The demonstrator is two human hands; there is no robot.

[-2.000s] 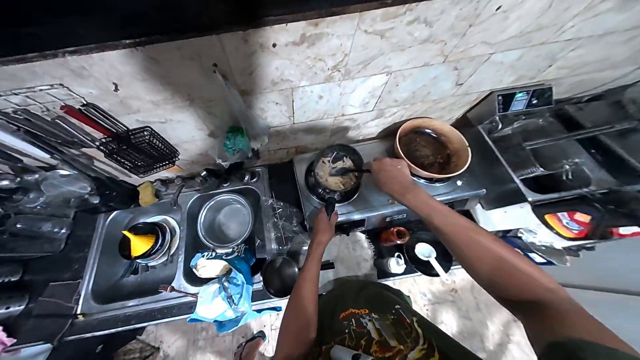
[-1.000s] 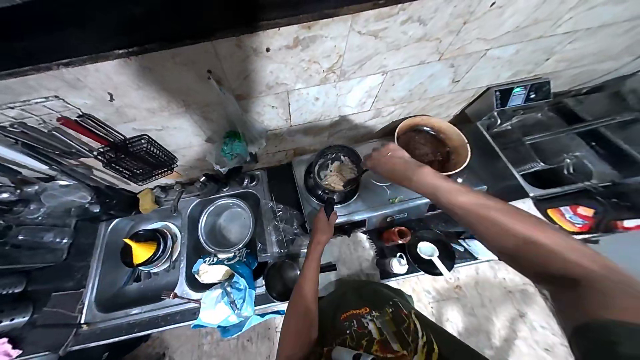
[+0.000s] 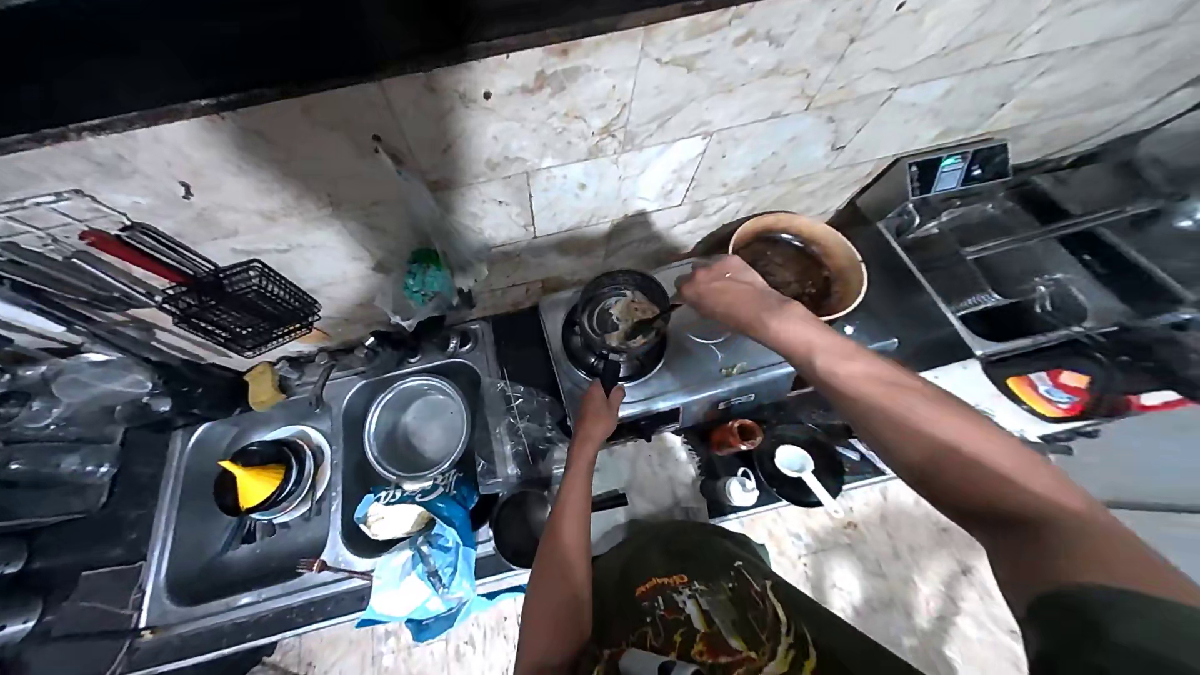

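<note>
On the left burner of the stove sits a small black frying pan (image 3: 586,305) holding pale pieces of food (image 3: 630,319). My left hand (image 3: 600,412) grips the pan's black handle (image 3: 609,373) near its front side. From the right, my right hand (image 3: 727,289) holds a dark spatula (image 3: 652,322), whose blade touches the food. The food's exact kind cannot be told. Just right of that hand, a wide tan pot (image 3: 848,272) with dark brown contents stands on the stove, partly hidden by my forearm.
A double steel sink (image 3: 187,525) at left holds stacked dishes and a round metal pot (image 3: 417,427). A blue plastic bag (image 3: 422,572) lies on its front edge. A reddish jar (image 3: 736,436) and a white ladle (image 3: 797,464) are before the stove. Wire baskets (image 3: 248,309) hang at upper left.
The food has shifted within the pan, bunching toward its right side. My right hand has moved a little between frames, the spatula now against the food. My left hand stays on the handle.
</note>
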